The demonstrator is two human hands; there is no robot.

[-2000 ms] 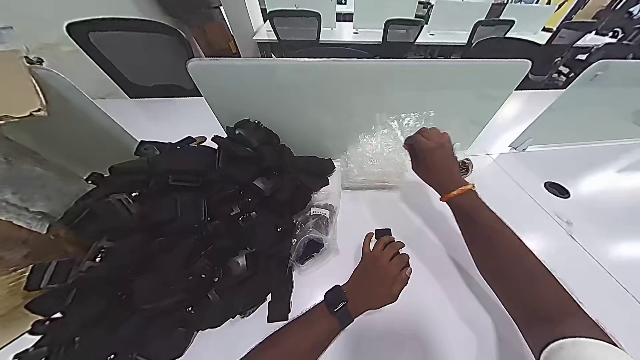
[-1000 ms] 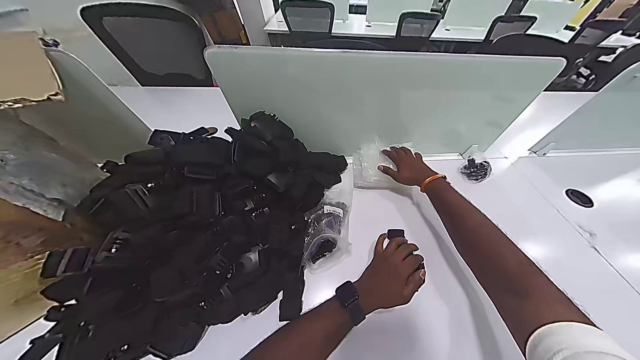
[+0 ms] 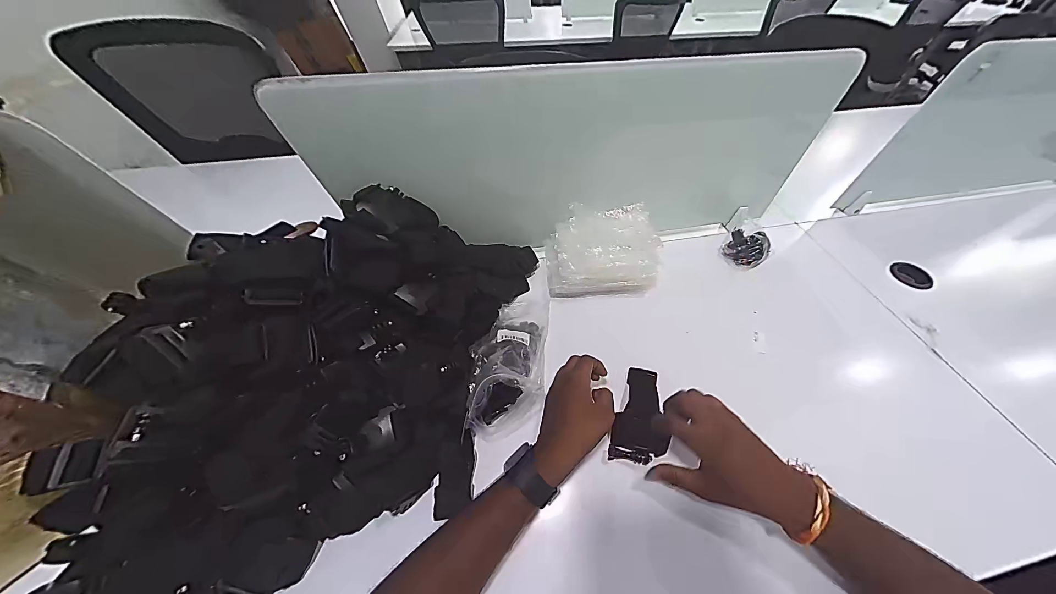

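A black strap-like item with a small fitting at its near end [image 3: 640, 417] lies on the white table between my hands. My left hand [image 3: 575, 419] is at its left side, fingers curled; whether it grips the item is unclear. My right hand [image 3: 726, 458] is at the item's right side, thumb and fingers apart, the fingertips at its edge. Left of my hands, a clear plastic bag [image 3: 507, 371] with a dark item and a printed label rests against a large heap of black strap-like items [image 3: 272, 388]. Beyond my hands is a stack of clear plastic bags [image 3: 605, 256].
A frosted divider panel [image 3: 561, 148] stands along the table's back edge. A small bagged dark item [image 3: 746, 247] lies near its right end. Farther right is a round black cable grommet [image 3: 912, 275] in the tabletop. A mesh-backed chair [image 3: 186, 91] is beyond the panel.
My right hand has moved from the clear plastic bags back to the black item beside my left hand. The item, earlier mostly covered by my left hand, now shows between both hands.
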